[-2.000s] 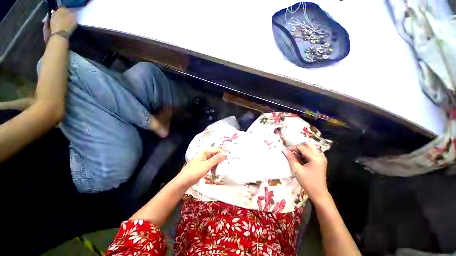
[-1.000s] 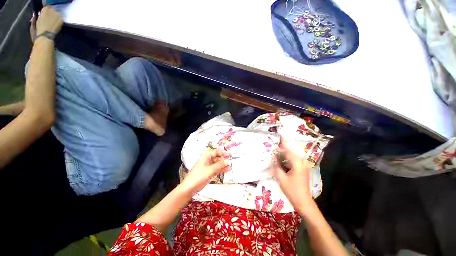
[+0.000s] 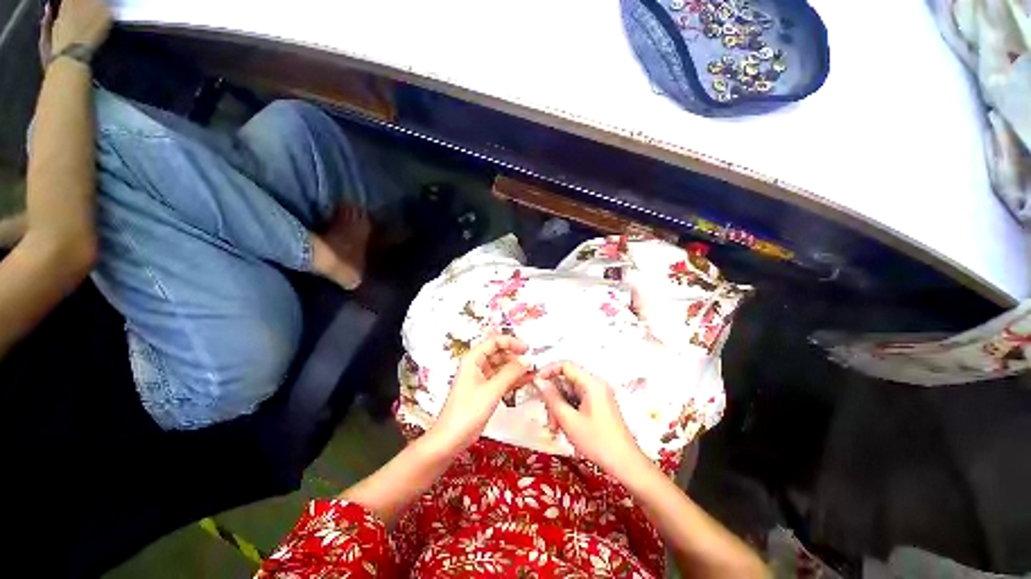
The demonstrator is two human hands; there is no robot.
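Observation:
The off-white floral garment (image 3: 588, 311) lies bunched on my lap over my red clothing. My left hand (image 3: 484, 385) is on the near part of the garment, with thumb and fingertips pinched together on the cloth. My right hand (image 3: 582, 413) is close beside it, its fingertips pinched and almost touching the left fingertips. A small dark spot shows between the fingertips; I cannot tell what it is. No needle or thread can be made out at the hands.
A dark-blue tray (image 3: 741, 107) with many small gold and silver round pieces stands on the white table (image 3: 509, 68). A person in blue jeans (image 3: 204, 283) sits at the left. Floral cloth (image 3: 961, 353) hangs over the table's right end.
My right hand has moved left and nearer to me, from the garment's right part to beside my left hand. The garment's far part now lies more uncovered. The view has shifted slightly.

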